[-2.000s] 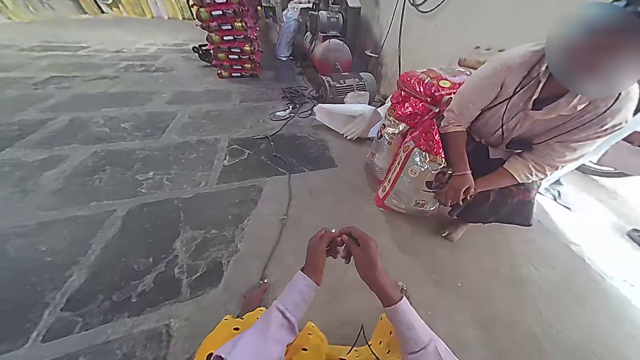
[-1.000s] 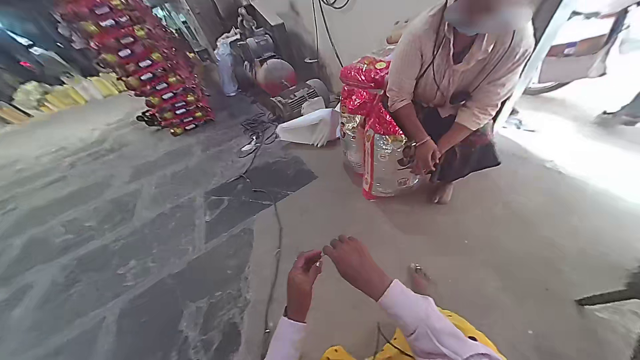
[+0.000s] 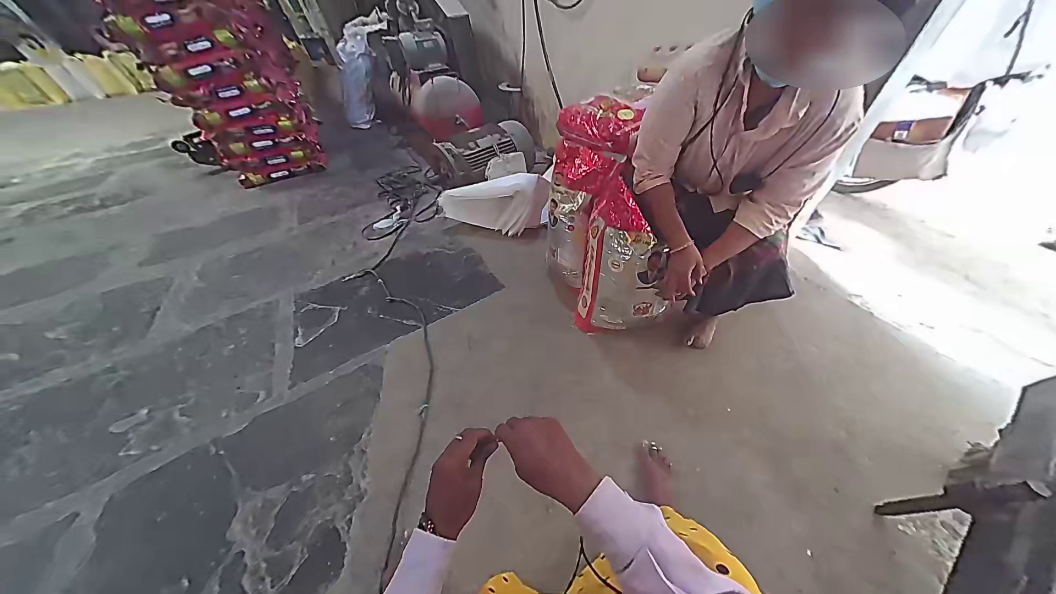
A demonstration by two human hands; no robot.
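Observation:
My left hand and my right hand meet at the fingertips low in the middle of the head view, above the bare floor. Their fingers are bent and pinched toward each other; whether something tiny is between them cannot be told. A dark band circles my left wrist. Beyond my hands, red and silver plastic packs stand upright on the floor. Beside them a person in a light shirt bends down, hands together near the front pack.
A black cable runs along the floor left of my hands. Further back are a white sack, an electric motor and a tall stack of red packs. A dark angular object stands at the lower right.
The view has turned and tilted. My hands stay close together at the fingertips throughout. The other person remains bent beside the packs.

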